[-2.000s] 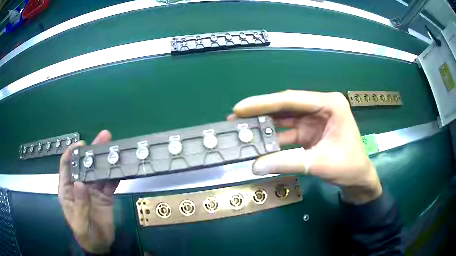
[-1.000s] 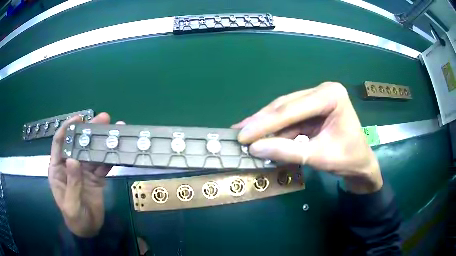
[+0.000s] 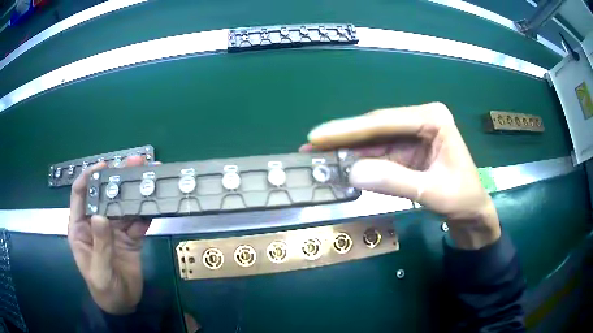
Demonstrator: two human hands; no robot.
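Note:
A grey carrier plate [image 3: 208, 203] is held up in front of me, slightly tilted, with several round silver discs in a row facing me. My left hand [image 3: 110, 260] grips its left end, thumb on the lower front edge. My right hand [image 3: 429, 159] is at its right end: the thumb lies over the end's front, the index finger is raised above the top edge, other fingers are partly hidden behind. The rightmost disc shows uncovered. A bronze plate [image 3: 292, 253] with ringed sockets lies below it on the dark green bench edge, untouched.
Another grey plate [image 3: 71, 170] lies on the belt behind my left hand. A dark open plate [image 3: 292, 37] lies on the far white strip. A small bronze bar [image 3: 515, 121] lies at right, near a white box [image 3: 575, 97]. A green label [image 3: 486, 179] is beside my right wrist.
My right index finger and thumb have come off the rightmost disc they covered a second ago, and the thumb is now at the plate's end. The other grey plate and small bronze bar have shifted right.

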